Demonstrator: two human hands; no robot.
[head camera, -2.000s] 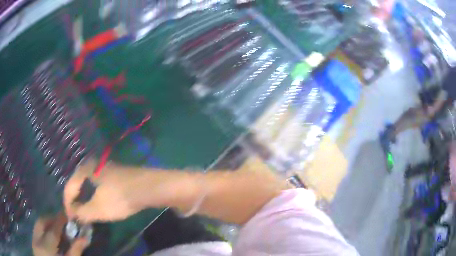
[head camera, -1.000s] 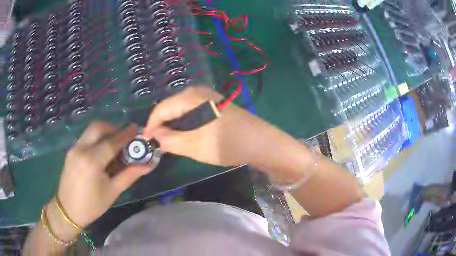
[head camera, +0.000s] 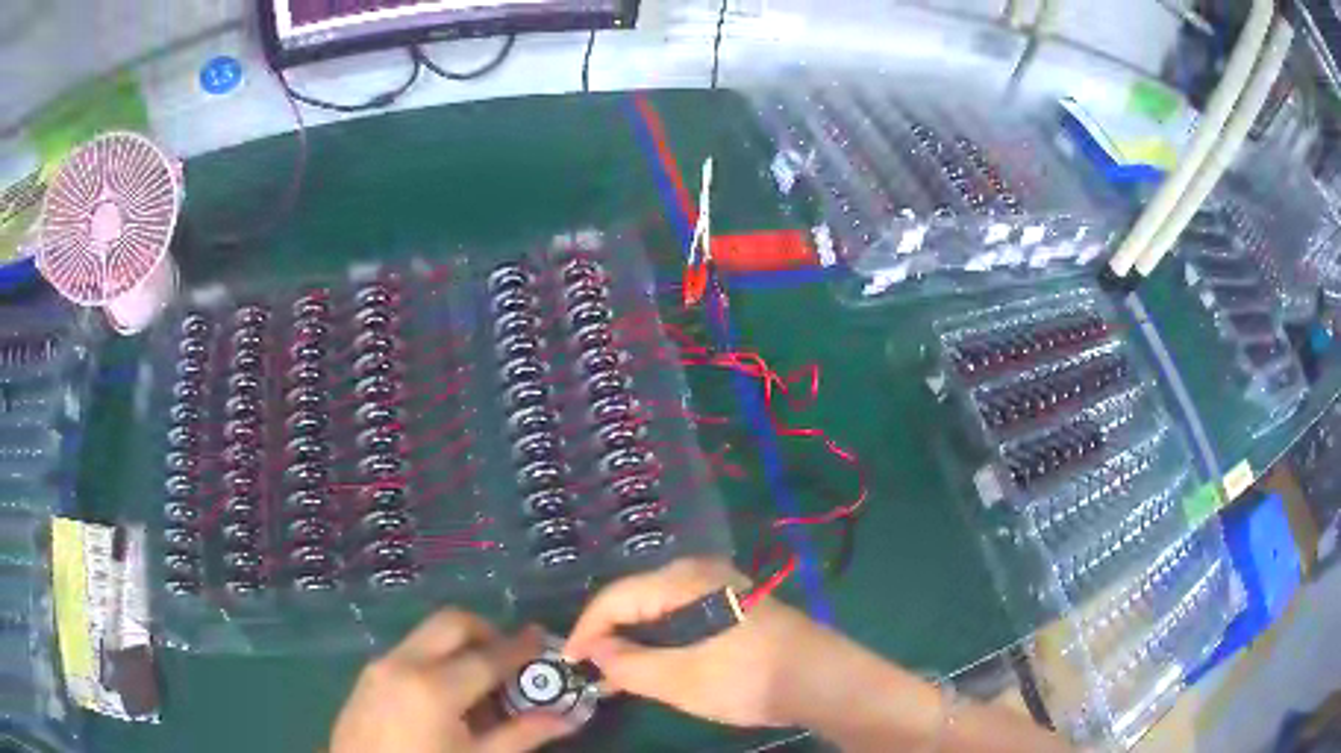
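Note:
My left hand (head camera: 419, 694) holds a round fixture (head camera: 543, 681) with a pale ringed centre, near the bench's front edge. My right hand (head camera: 691, 647) holds a black pen-like probe (head camera: 680, 621) with a gold-coloured end and red cord (head camera: 827, 511). Its fingertips are at the fixture's right side; the probe tip is hidden by the fingers. Behind the hands lies a clear blister tray (head camera: 485, 581) with long rows of small round dark and silver components (head camera: 385, 500) and thin red wires.
A pink fan (head camera: 108, 221) stands at the back left, a monitor (head camera: 441, 18) behind. A paper sheet (head camera: 81, 603) lies left of the tray. Stacked trays (head camera: 941, 250) are at the back right, a part-filled tray (head camera: 1081, 486) at the right. A white stick with red base (head camera: 699, 243) stands beside red tape.
The view has tilted up, so the fan, monitor and whole main tray now show. Both hands sit lower in the picture, still holding the fixture and the probe.

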